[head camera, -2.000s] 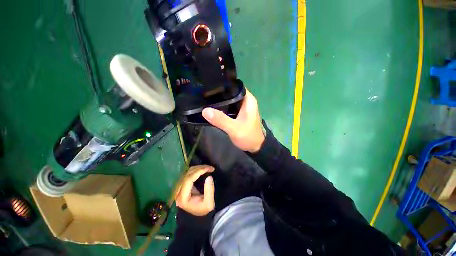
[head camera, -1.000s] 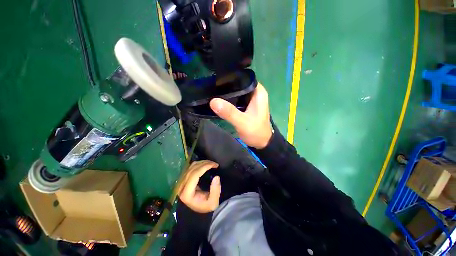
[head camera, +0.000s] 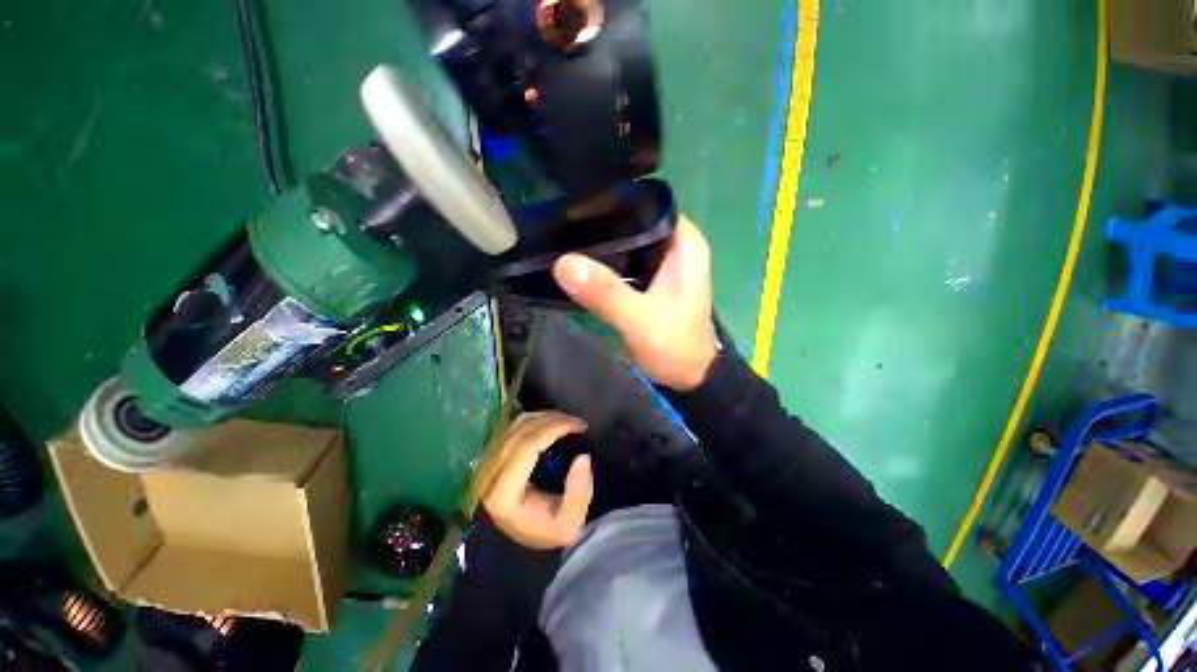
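Observation:
My right hand (head camera: 652, 313) grips the black base of a desk fan (head camera: 578, 112), thumb on the near side of the base rim. The fan's body extends up past the top edge of the picture, with a copper-coloured round cap on it. The left edge of the base is at the off-white buffing wheel (head camera: 433, 158) of the green bench grinder (head camera: 269, 295); whether they touch is unclear. My left hand (head camera: 534, 479) is low in the centre, fingers curled with a gap between thumb and fingers, holding nothing visible.
An open brown carton (head camera: 217, 532) stands at the lower left under the grinder's second wheel (head camera: 125, 423). A small dark glossy round object (head camera: 404, 538) lies beside it. More dark fans (head camera: 79, 617) are at the lower left corner. A blue trolley (head camera: 1050, 512) with cartons stands at the right.
The fan has swung from its earlier tilt, and its base has shifted slightly right. The grinder and wheel appear further right and higher in view. My left hand stays curled.

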